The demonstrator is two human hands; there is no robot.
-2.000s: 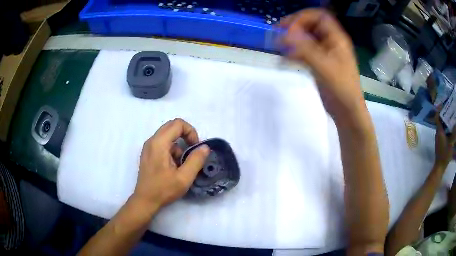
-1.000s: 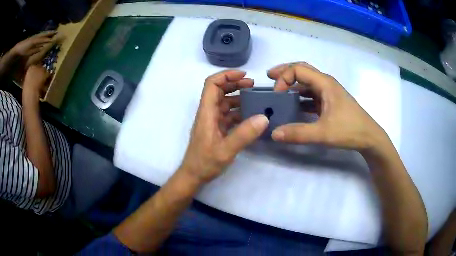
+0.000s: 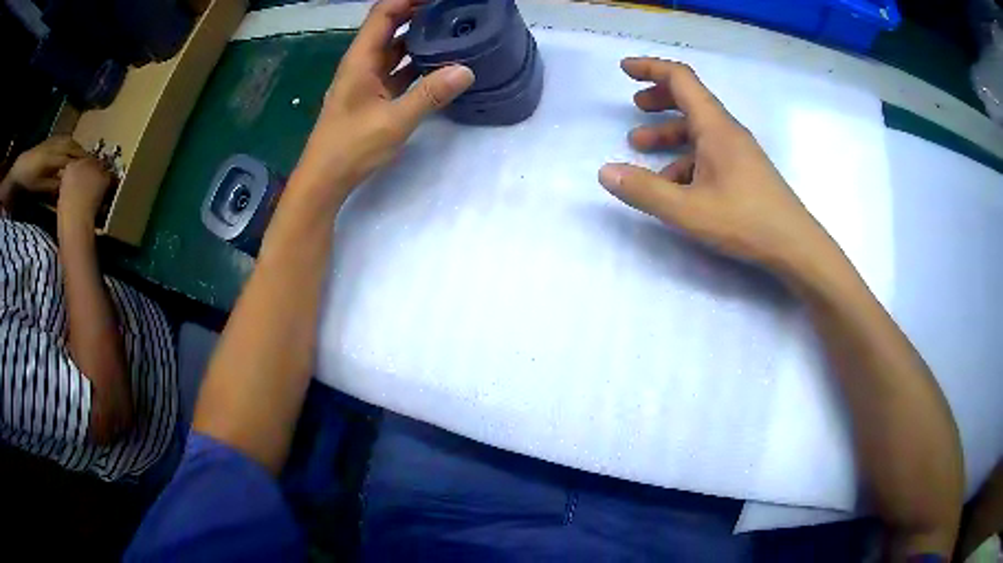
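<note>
My left hand (image 3: 379, 110) grips a dark grey plastic housing (image 3: 467, 50) at the top of the view, with its recessed round centre facing up. That housing sits on or just over another grey housing (image 3: 506, 105), slightly turned against it, on the white foam sheet (image 3: 528, 308). My thumb lies on its near side and my other fingers are partly hidden behind it. My right hand (image 3: 704, 165) is empty, fingers apart, over the foam to the right.
One more housing (image 3: 242, 201) lies on the green bench surface (image 3: 209, 143) at the left. A brown cardboard box (image 3: 165, 121) stands beyond it, with a neighbour's hands at small parts inside. A blue bin (image 3: 814, 20) is at the far edge.
My left hand has carried the housing up and left from mid-foam to the housing at the far side. My right hand has let go of it and is apart from it.
</note>
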